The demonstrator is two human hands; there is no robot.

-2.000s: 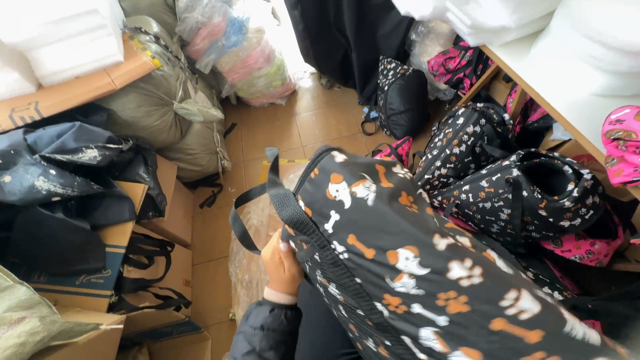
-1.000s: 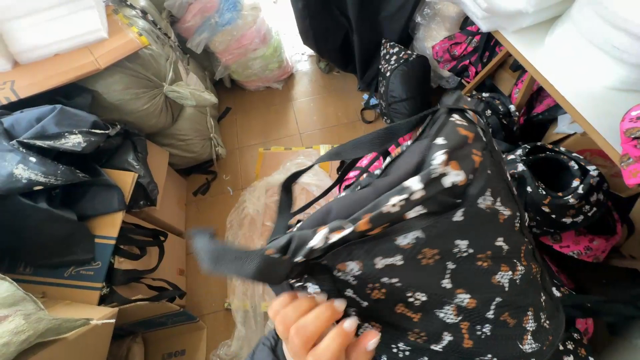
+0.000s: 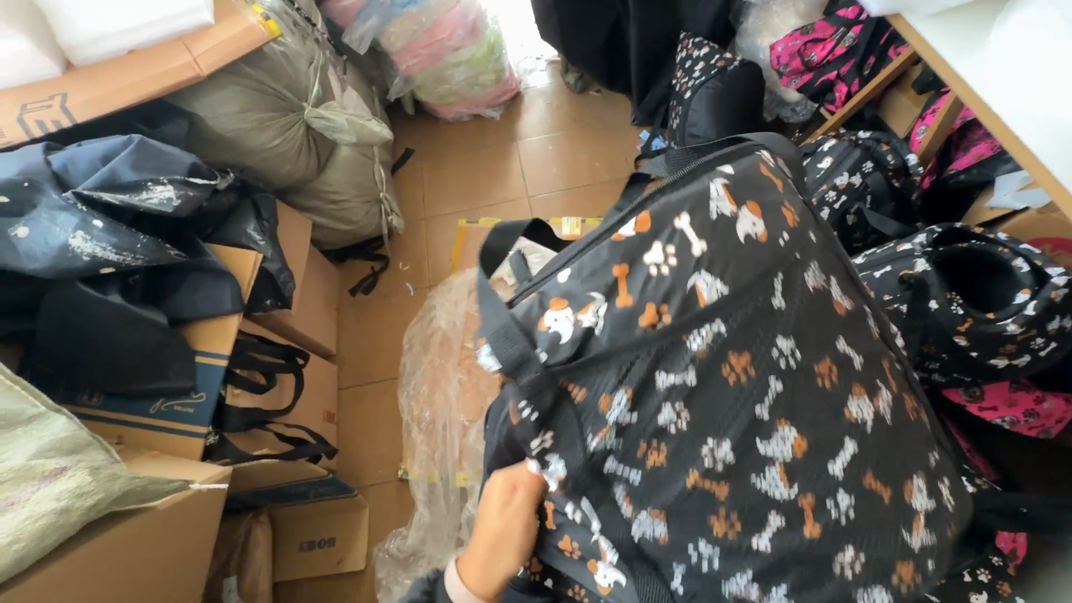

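A large black fabric bag (image 3: 737, 385) printed with dogs, bones and paw prints fills the lower right centre. My left hand (image 3: 502, 519) grips the bag's lower left side, fingers curled behind or into the fabric. A black webbing handle (image 3: 502, 310) loops out at the bag's upper left, beside its zipped edge. My right hand does not show; the bag may hide it. Below the bag's left side a clear plastic sheet (image 3: 435, 402) lies over a taped cardboard box on the floor.
Cardboard boxes (image 3: 310, 536) and dark cloth (image 3: 109, 218) crowd the left, with a stuffed sack (image 3: 293, 126) behind. More printed bags (image 3: 971, 301) are piled at right beside a white-topped table (image 3: 997, 75). Tiled floor (image 3: 469, 167) runs between. Wrapped pastel goods (image 3: 452, 59) stand at the back.
The bag has been turned about; a broad printed side now faces the camera, where its top and straps showed one second ago. My left hand remains at its lower left.
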